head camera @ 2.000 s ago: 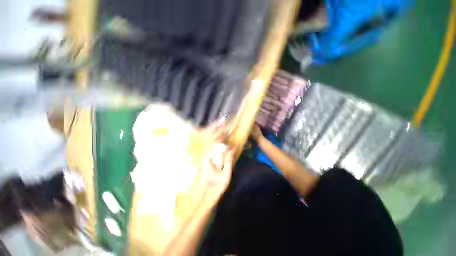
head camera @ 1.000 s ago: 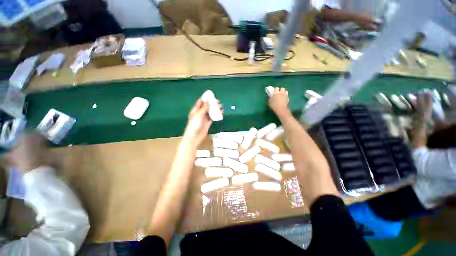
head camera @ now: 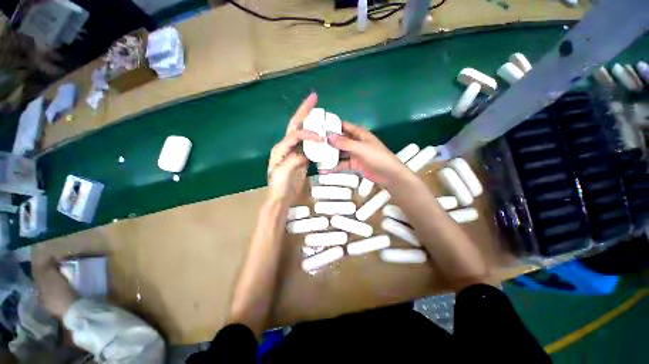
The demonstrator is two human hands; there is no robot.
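My left hand and my right hand are close together over the near edge of the green belt. Between them are two glossy white cases side by side, touching: one in my left hand, one in my right hand. My fingers hide parts of both. Several white pill-shaped cases lie spread on the brown bench below and right of my hands. My right forearm hides some of them.
Black blister trays stand at right beside a slanted metal upright. On the green belt lie a white case, small white bits, a white box and several cases at right. A neighbour's arm is at lower left.
My right hand has come in from the far right of the belt to meet my left. Both cases are now together. The view has shifted, and more cases show at the belt's right.
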